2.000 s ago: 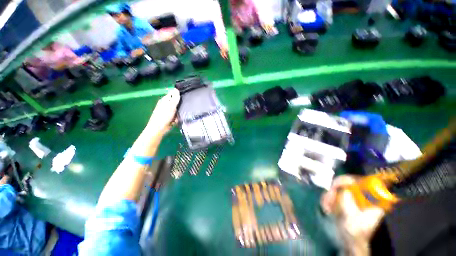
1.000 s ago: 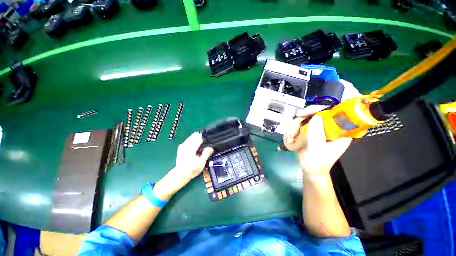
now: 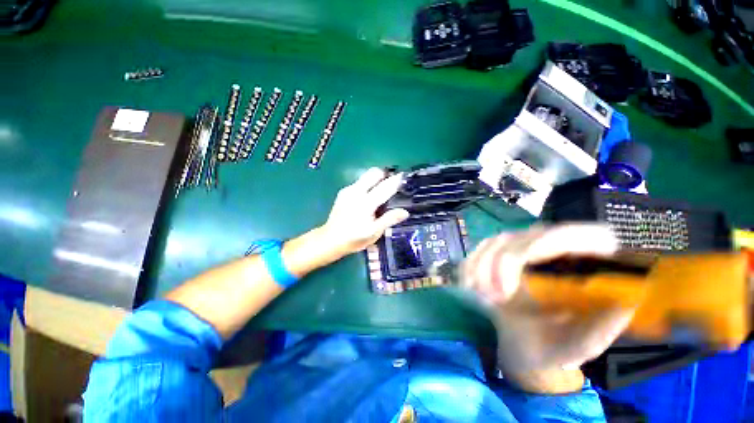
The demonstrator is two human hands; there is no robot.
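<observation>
A black device housing (image 3: 423, 244) lies open in the fixture (image 3: 398, 287), its inner face with screen and buttons up and its other half raised. My left hand (image 3: 364, 208), with a blue wrist strap, grips the raised half at its left edge. My right hand (image 3: 546, 289) is blurred and closed around the orange power screwdriver (image 3: 678, 299). The screwdriver's tip points left at the housing's right side. Whether it touches a screw cannot be told.
The white-grey screw feeder (image 3: 555, 132) stands behind my right hand, beside a blue bin with a dark roll (image 3: 624, 169). Part strips (image 3: 285, 128) and a long flat box (image 3: 124, 198) lie left. Black devices (image 3: 471, 33) line the back. The parts tray (image 3: 653, 219) is right.
The left hand first brought the housing from above the bench into the fixture. The screwdriver has since moved from beside the feeder to the housing. The view has shifted.
</observation>
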